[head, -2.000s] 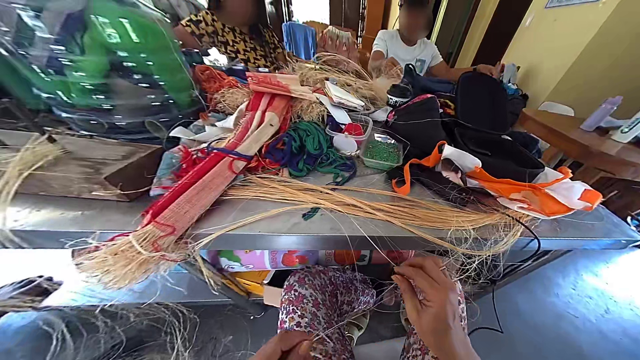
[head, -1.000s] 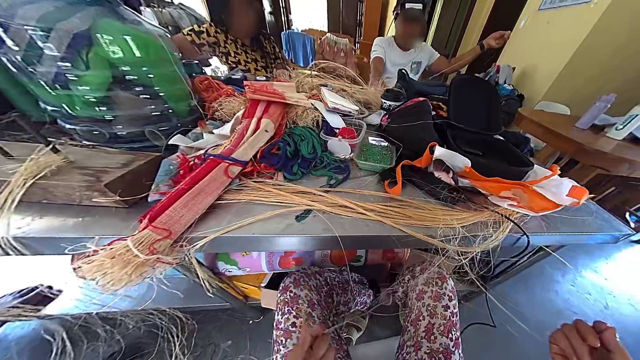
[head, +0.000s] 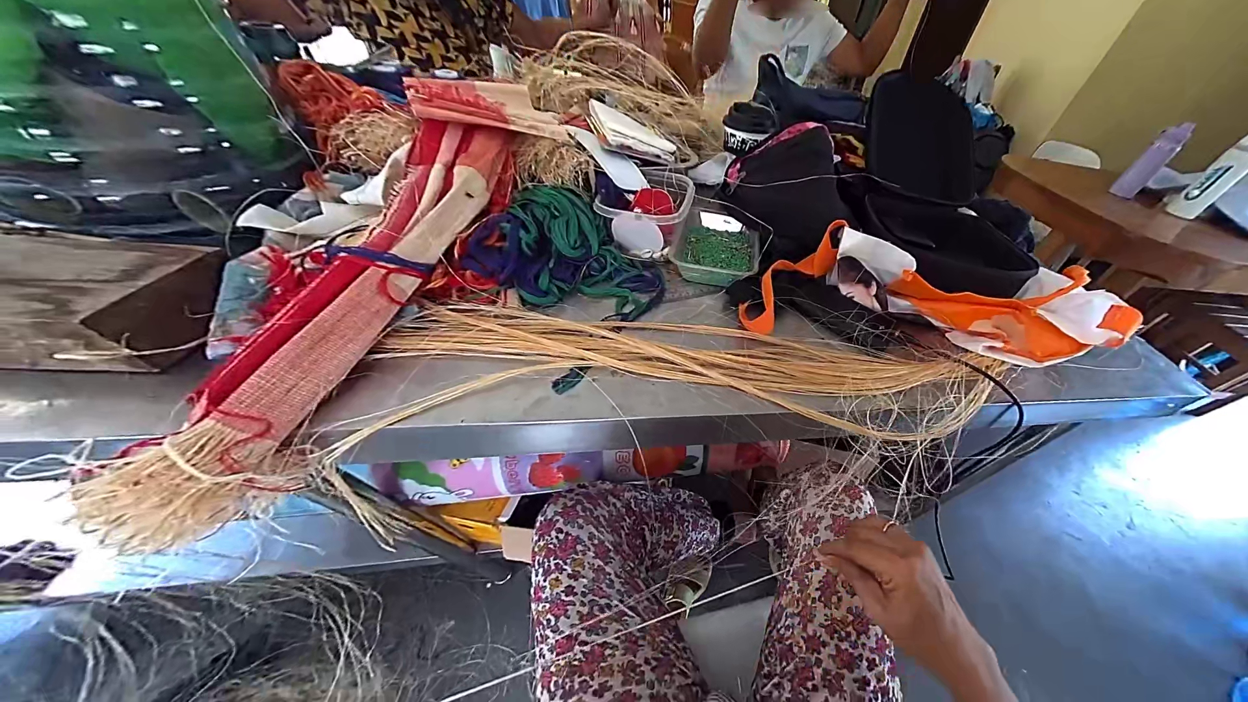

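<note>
My right hand (head: 882, 575) is over my right knee, its thumb and fingers pinched on a thin pale fiber strand (head: 682, 609). The strand runs down to the left across my lap and leaves the lower edge of the view. My left hand is out of sight. Beyond my knees, a long bundle of straw-coloured fibers (head: 682, 361) lies along the front of the metal table (head: 546, 429), with fine loose strands hanging over the edge near my right hand. Left of it, a red and natural woven fiber bundle (head: 322, 341) is tied with blue cord.
Green and blue yarn (head: 556, 244), a plastic tub of green beads (head: 719, 249) and an orange and white cloth bag (head: 1014, 302) sit on the table. Gray loose fibers (head: 244, 634) are at lower left. Two people are across the table; a person in white (head: 770, 44) is at the right.
My right hand has come back from the far lower right to over my knee. My left hand, seen low at the lap before, has left the view.
</note>
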